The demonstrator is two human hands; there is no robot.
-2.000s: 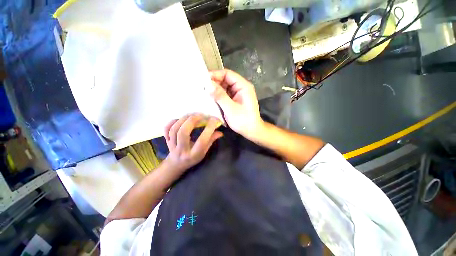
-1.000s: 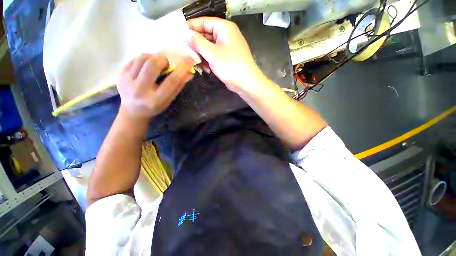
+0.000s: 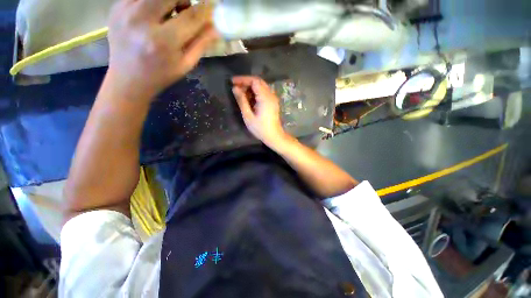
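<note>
A pale panel lies at the top left, with a yellow edge along its near side. My left hand is at the panel's near edge, beside the sewing machine's pale end; its fingertips are blurred, so its grip cannot be told. My right hand is over the black table, away from the panel, with thumb and fingers apart and nothing seen in it. The pale sewing machine arm crosses the top. The needle area is hidden.
A stack of panels with yellow edges is low at the left, beside the lap. A pale cloth scrap is tucked by the machine. A round spool and wires are at the right. A yellow floor line runs beyond.
The panel and my left hand have moved up and left toward the machine. My right hand has let go of the panel and come down over the table. The view has shifted.
</note>
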